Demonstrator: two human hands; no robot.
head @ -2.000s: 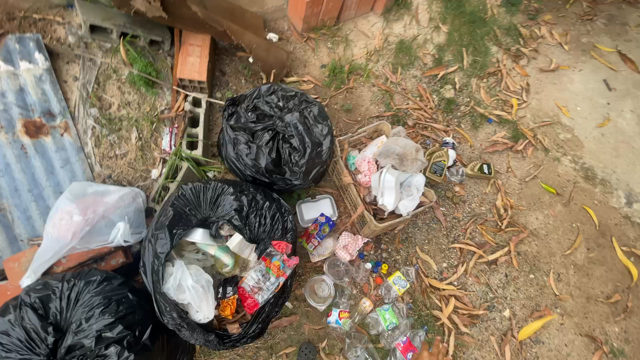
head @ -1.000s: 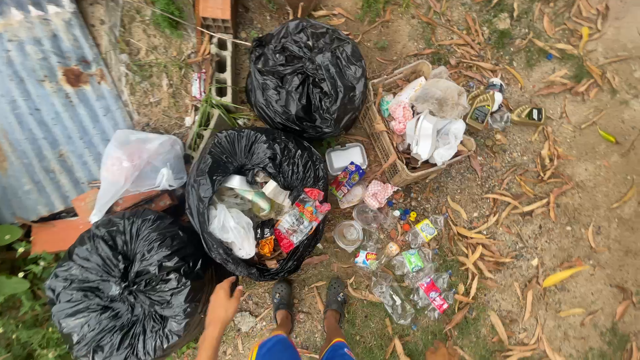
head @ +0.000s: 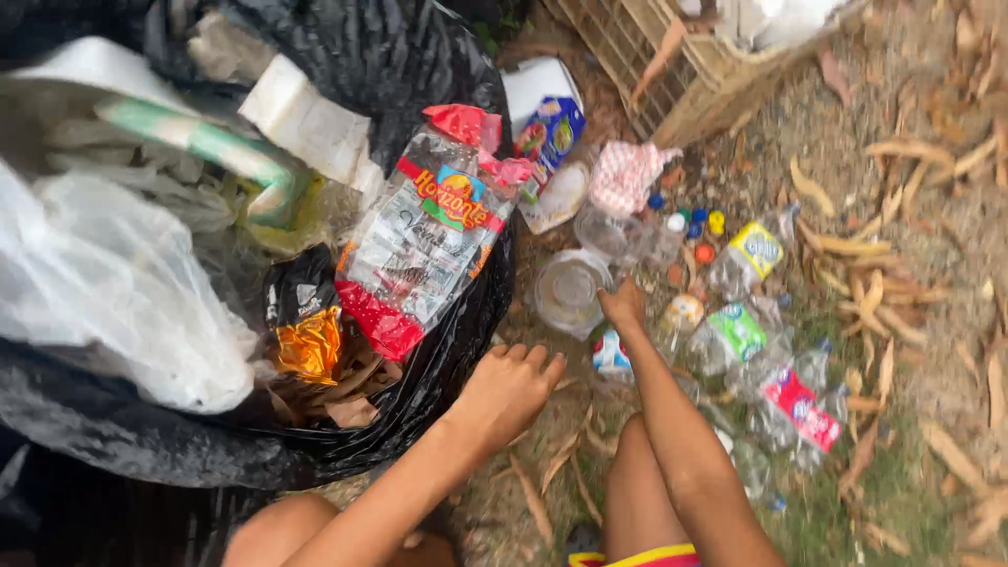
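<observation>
My left hand [head: 512, 390] hangs just right of the rim of an open black garbage bag [head: 472, 315], its fingers loosely curled and no object visible in it. My right hand [head: 624, 303] reaches to the edge of a round clear plastic container [head: 573, 291] on the ground; its grip cannot be made out. In the bag lie a clear-and-red plastic food bag [head: 417, 244], a white plastic bag [head: 134, 291], a black and orange wrapper [head: 305, 323] and a white carton piece [head: 311, 118]. Several crushed plastic bottles [head: 736, 331] and loose bottle caps [head: 705, 253] lie right of my right hand.
A plastic crate [head: 693, 87] with refuse stands at the top. Near it lie a white foam tray [head: 543, 87], a blue wrapper [head: 551, 134] and a red-and-white crumpled paper [head: 630, 175]. Dry leaves [head: 866, 307] cover the ground at the right. My bent knees are below my hands.
The view has come much nearer to the ground and the open bag. Both my hands are now in view, the right one at the round container; one second ago a hand was left of my feet, by the bags.
</observation>
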